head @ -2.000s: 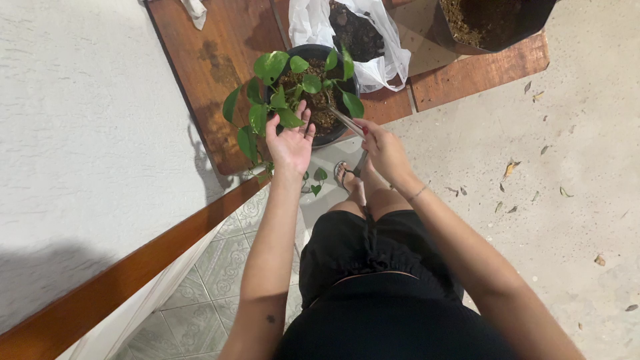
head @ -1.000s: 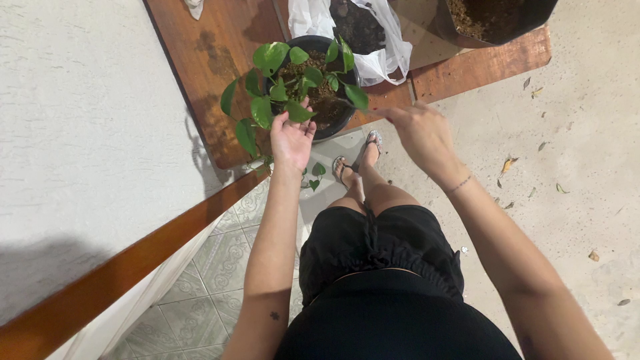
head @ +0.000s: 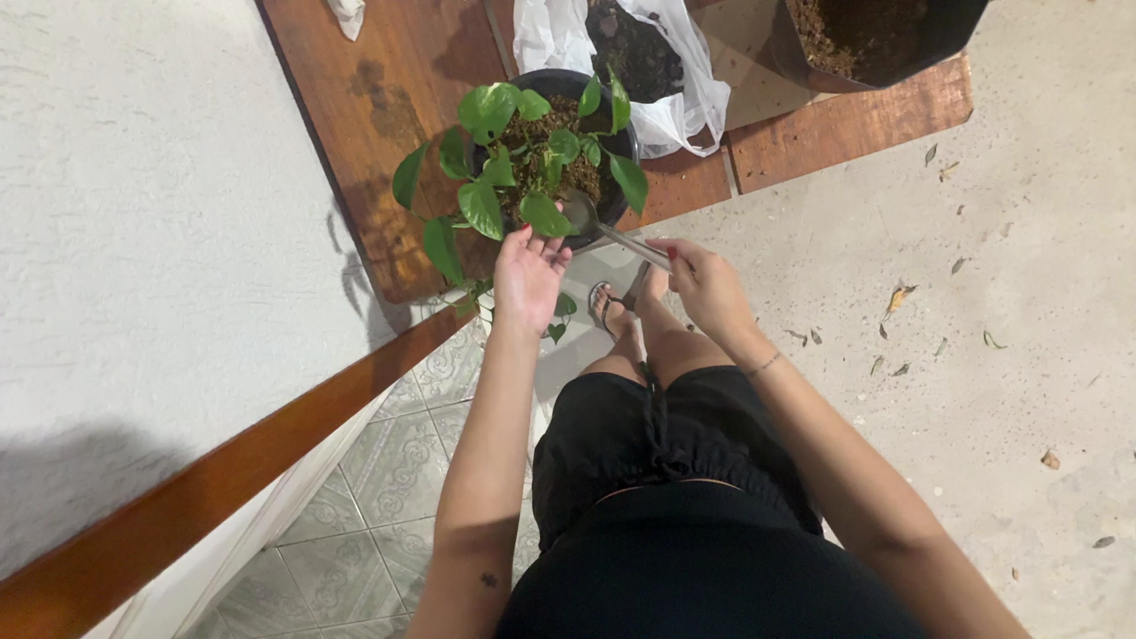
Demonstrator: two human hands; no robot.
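Observation:
A leafy pothos plant (head: 480,209) grows in a round black plastic pot (head: 628,142) on the wooden table. My left hand (head: 531,280) is palm up at the pot's near edge, its fingertips under a low leaf; whether they grip anything is hidden. My right hand (head: 706,288) holds a metal spoon (head: 635,246) by its handle, to the right of the pot. The bowl of the spoon is over the near right part of the pot, beside that leaf and close to the brown, crumbly potting mix.
Behind the pot, a white plastic bag (head: 661,124) holds dark soil (head: 632,55). A larger dark planter (head: 879,84) with brown mix stands at the back right of the wooden table (head: 399,115). A wooden rail (head: 266,435) runs along the left wall. Dry leaves lie on the floor.
One second ago my right hand was farther right of the pot; it has moved in, bringing the spoon's bowl over the pot. My left hand has stayed under the leaves.

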